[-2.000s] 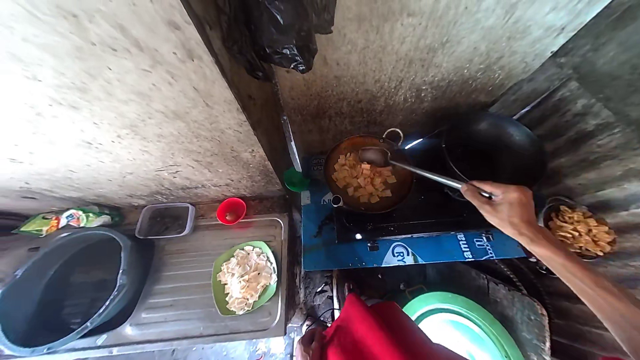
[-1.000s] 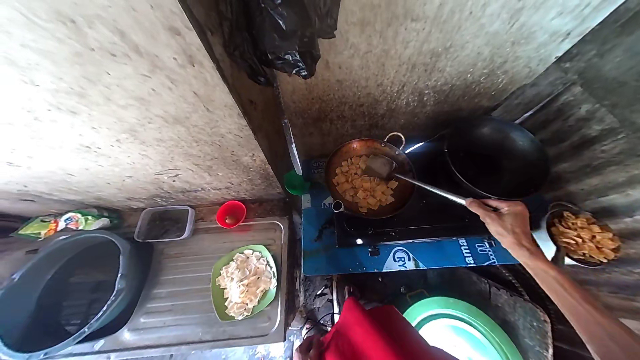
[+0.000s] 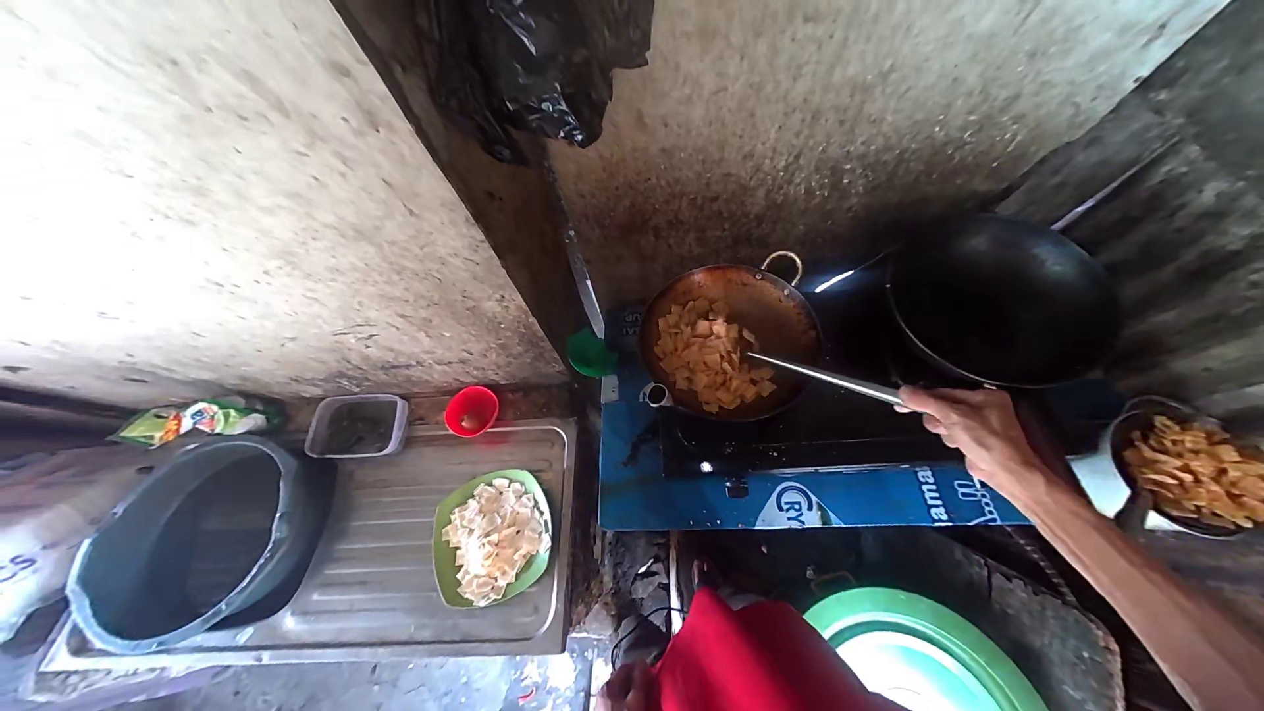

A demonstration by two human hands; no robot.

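Observation:
My right hand (image 3: 973,430) is closed around the metal handle of a cooking ladle (image 3: 825,375), whose head is hidden among golden square pieces of food (image 3: 706,355) in a two-handled wok (image 3: 780,311) on the stove. A second, larger black wok (image 3: 1007,296) stands to its right. Beyond my forearm, a pot (image 3: 1106,464) holds more golden fried pieces (image 3: 1195,469). Pale, uncooked-looking pieces (image 3: 497,538) lie on a green plate (image 3: 446,573) on the metal drainboard. Of my left hand no clear view is given; a blurred bit of skin shows at the bottom edge beside the red cloth.
A large grey tub (image 3: 94,592) sits in the sink at left. Behind the drainboard (image 3: 365,573) are a clear plastic container (image 3: 357,427), a red bowl (image 3: 471,411) and a green cup (image 3: 591,353). Black plastic bags (image 3: 553,69) hang above. A green-rimmed basin (image 3: 889,607) is below the stove.
The ladle's head, visible on the food in the earlier frames, is now down among the pieces. The food has shifted toward the wok's left and front side.

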